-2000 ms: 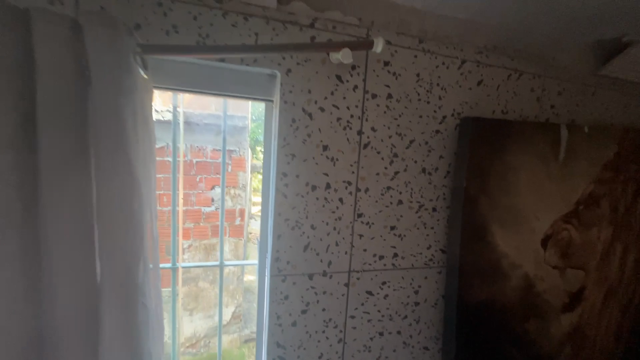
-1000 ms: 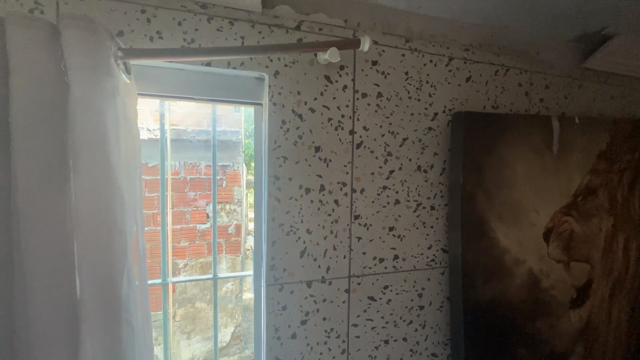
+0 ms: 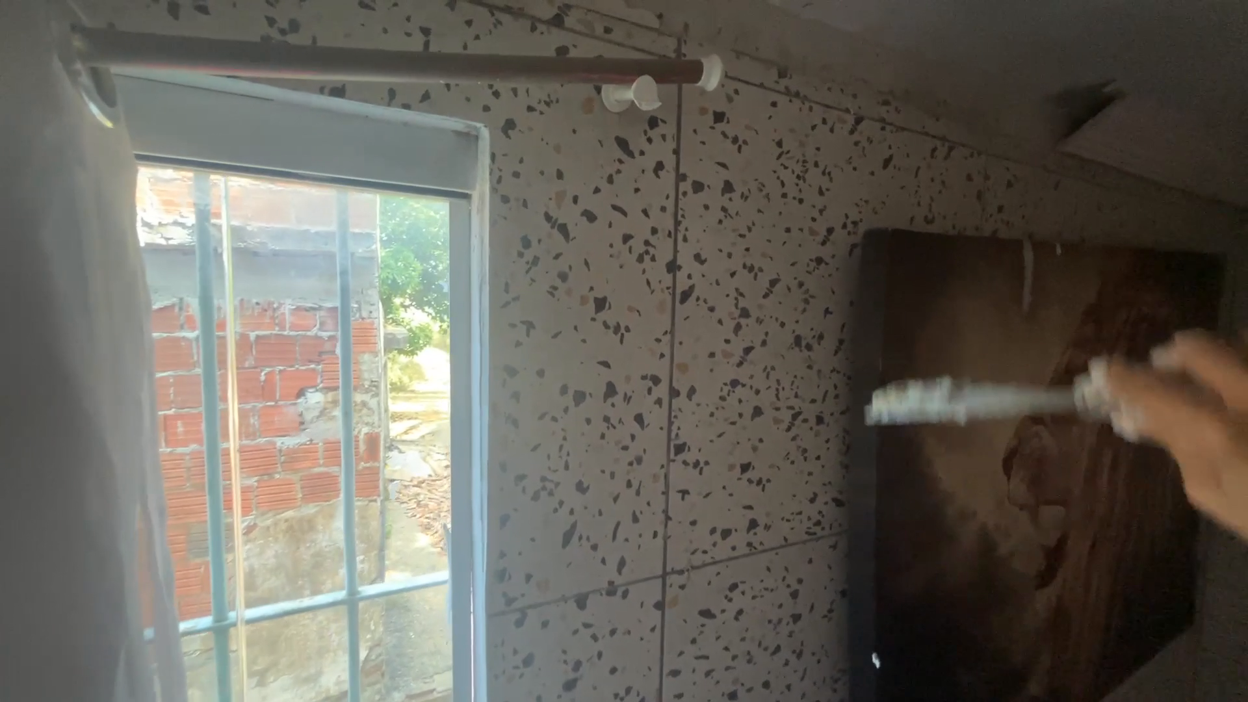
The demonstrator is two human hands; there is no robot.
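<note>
My right hand (image 3: 1185, 424) reaches in from the right edge, blurred, with its fingers closed around a slim white tool (image 3: 975, 400). The tool points left across the front of a dark framed picture of a lion (image 3: 955, 546); blur hides what kind of tool it is. My left hand is out of view. At the upper left, a curtain rod (image 3: 409, 63) with a white end cap runs above the window, and a white bracket (image 3: 632, 94) sits on the wall just under its right end.
A light curtain (image 3: 68, 390) hangs at the left. Beside it is a window frame (image 3: 478, 409) with metal bars (image 3: 348, 439), and a brick wall (image 3: 273, 390) stands outside. The wall (image 3: 585, 341) is speckled tile. Above it slopes the ceiling (image 3: 975, 58).
My right hand with the white tool has come into view at the right. Neither showed in the earlier frames. The rod and window fill more of the view.
</note>
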